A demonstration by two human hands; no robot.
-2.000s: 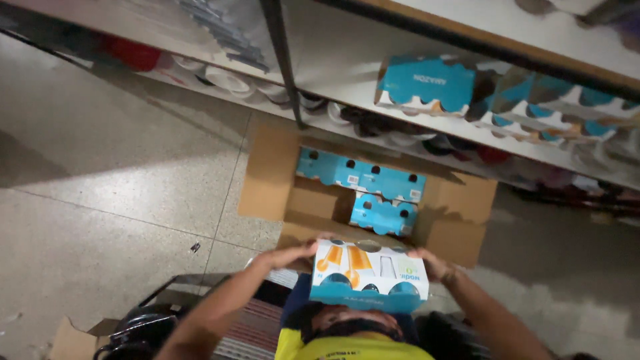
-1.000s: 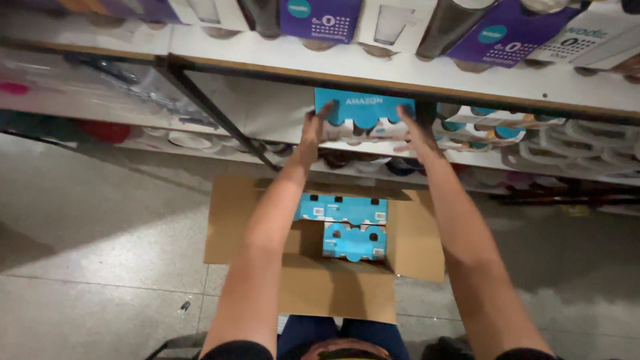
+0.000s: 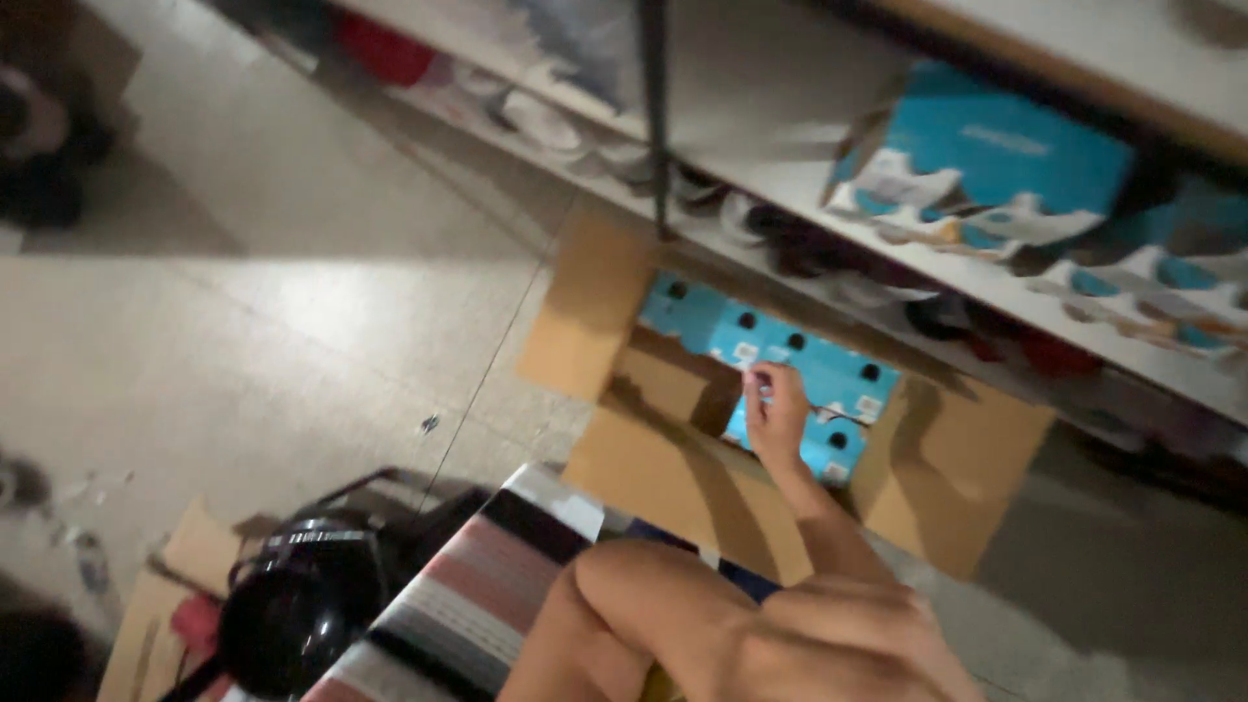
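My right hand (image 3: 777,409) is over the open cardboard carton (image 3: 673,448), its fingers bent just above the teal boxes (image 3: 819,375) packed inside. Whether the fingertips touch a box or hold anything small is unclear. Dark round cut-outs and small white labels show on the boxes. Bent across the bottom of the view, my left arm leads to my left hand (image 3: 848,634), which is large, blurred and close to the camera, in front of the right forearm. Its fingers and any contents cannot be made out.
A teal and white box (image 3: 1004,136) sits on the shelf (image 3: 751,166), with similar boxes at its right. Dishes line the lower shelf. Striped fabric (image 3: 468,585) is at the bottom, beside a glossy black object (image 3: 302,604). Small debris (image 3: 430,423) lies on the floor.
Both hands have left the teal box on the shelf, where they were one second ago. My right hand is now over the carton; my left is close to the camera. The view has turned noticeably.
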